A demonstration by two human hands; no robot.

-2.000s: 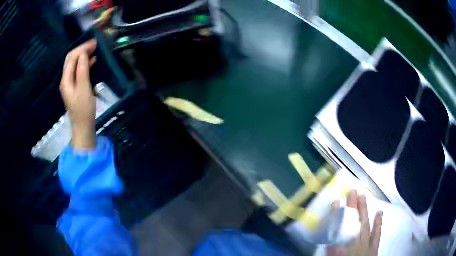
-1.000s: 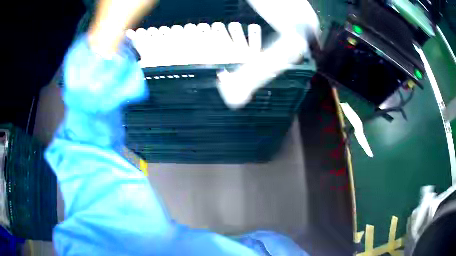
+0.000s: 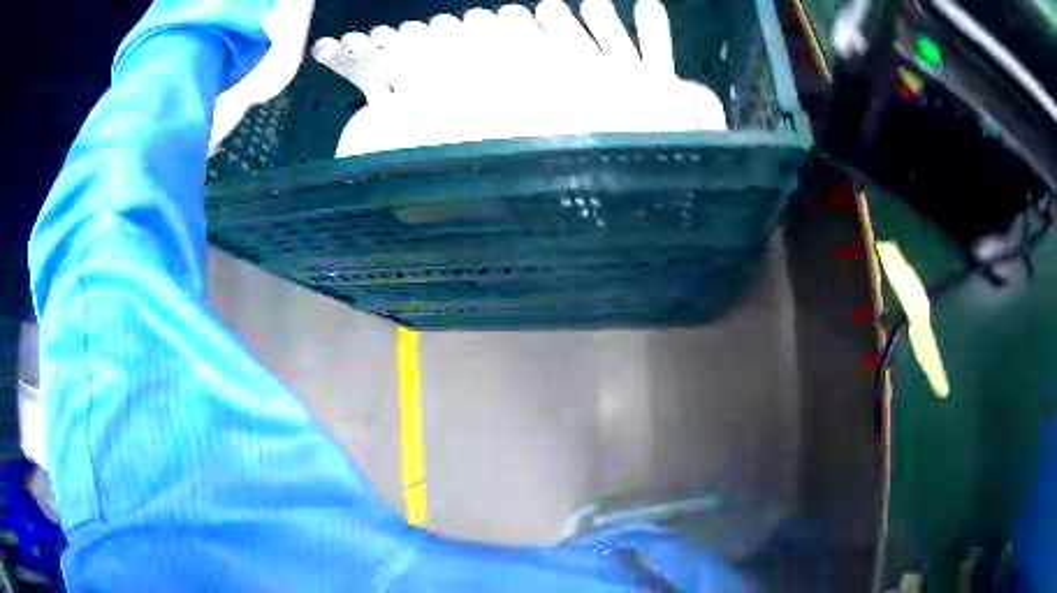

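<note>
A dark green plastic crate (image 3: pixel 510 238) with perforated sides stands at the top middle. It holds a row of white plastic stand bodies (image 3: pixel 510 99), their round-ended arms pointing up and away from me. My left sleeve reaches up the left side, and the hand is beyond the top edge. A white piece (image 3: pixel 264 75) shows beside the cuff at the crate's left end; I cannot tell if the hand holds it. My right hand is not in view.
The green bench (image 3: pixel 974 348) runs down the right, with a yellow tape strip (image 3: pixel 916 319) near its edge. A black device (image 3: pixel 939 139) with a green light stands at the upper right. The grey floor (image 3: pixel 580 429) has a yellow line (image 3: pixel 412 423).
The blurred white part over the crate's front has gone from there. The left hand has left the picture at the top. The view has shifted, and the crate looks larger.
</note>
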